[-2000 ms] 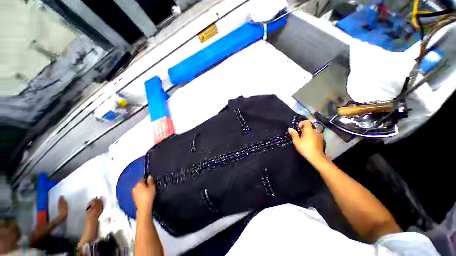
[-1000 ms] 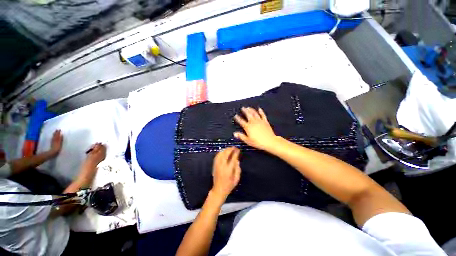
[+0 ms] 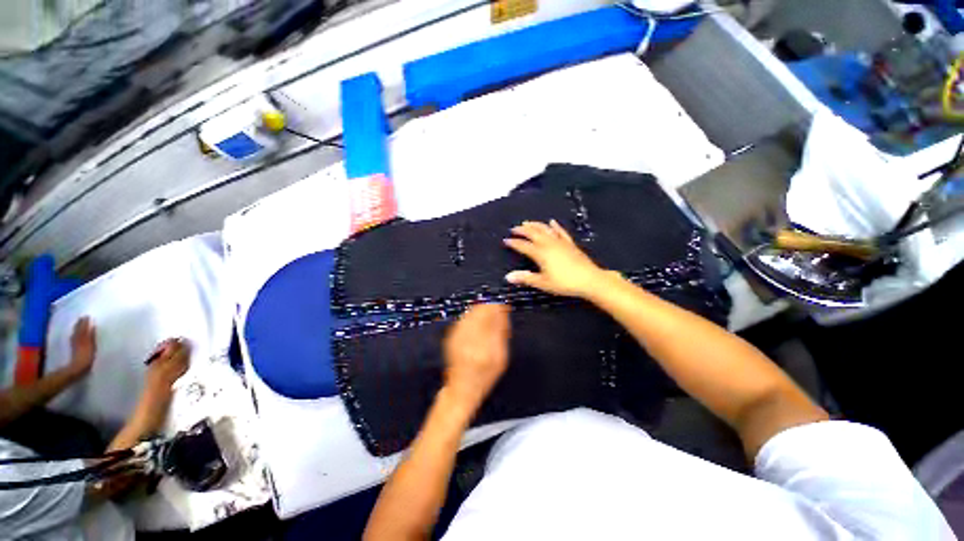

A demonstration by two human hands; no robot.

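Observation:
A black jacket [image 3: 423, 386] with glittery trim at its edges, pockets and front lies spread over the navy padded board [image 3: 291, 328]. Its two front edges run side by side along the middle. My right hand [image 3: 555, 259] rests on the jacket just above the front trim, fingers apart and holding nothing. My left hand [image 3: 476, 343] is at the front trim below it, fingers bent and blurred; whether it pinches the edge cannot be told. The steam iron [image 3: 825, 259] stands on the rest plate at the right, untouched.
A blue swing arm [image 3: 366, 132] with a red label reaches the jacket's upper left. A blue bar [image 3: 518, 61] lies along the back. White cloth [image 3: 846, 180] lies beside the iron. At the left, another person's hands [image 3: 167, 365] work at a white table with a dark pen.
Both hands have left the jacket's two ends and come together at its middle. Since one second ago they have hardly moved on the jacket; the view has shifted slightly.

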